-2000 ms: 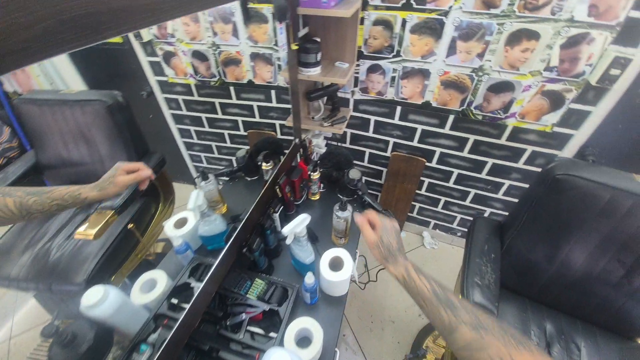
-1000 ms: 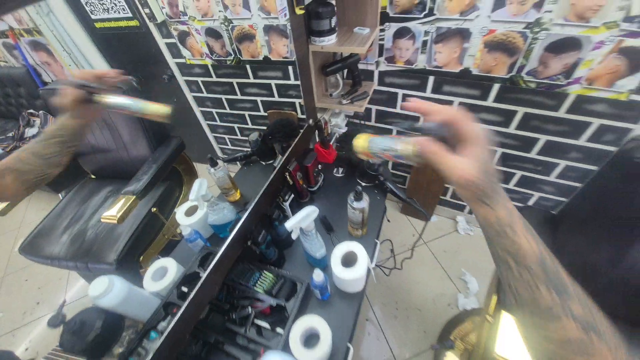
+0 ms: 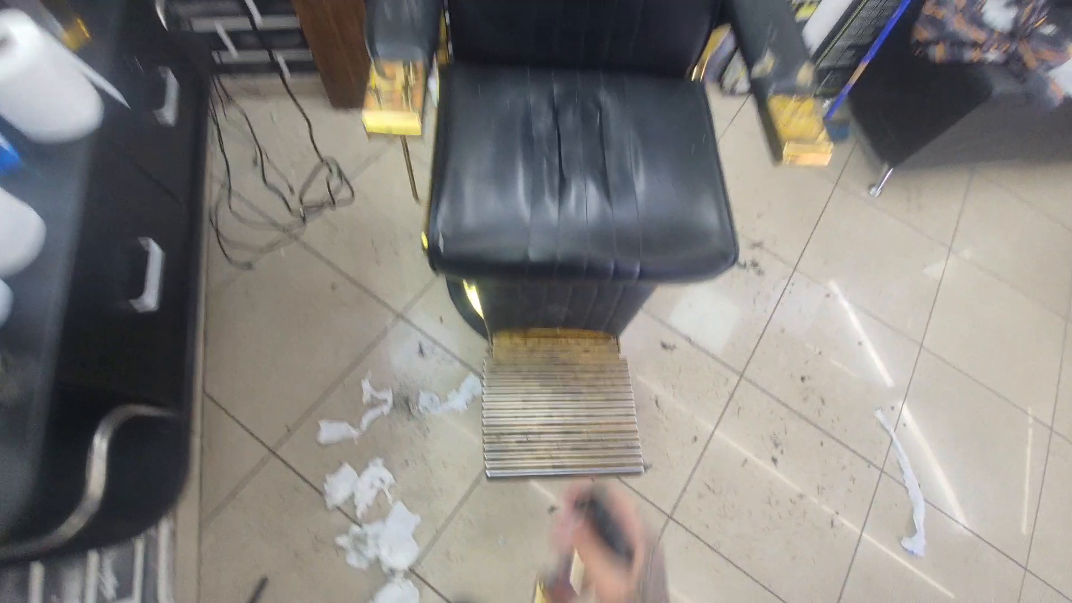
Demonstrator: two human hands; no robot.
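Note:
At the bottom centre, my right hand [image 3: 615,544] is blurred and closed around a small bottle [image 3: 607,523] with a black top; part of a yellow and dark red body shows below. The hand is just in front of the ribbed metal footrest [image 3: 561,419] of a black barber chair [image 3: 582,176]. My left hand cannot be made out.
A black drawer cabinet [image 3: 121,251] stands at the left, with white paper rolls [image 3: 46,79] on top. Cables [image 3: 285,201] lie on the tiles beside it. Crumpled white paper [image 3: 381,536] and hair clippings litter the floor. A dark seat [image 3: 921,109] is at the upper right.
The view has swung from the counter and mirror down to the chair and floor. My right hand, empty-looking near the counter two seconds ago, took up a bottle and still holds it.

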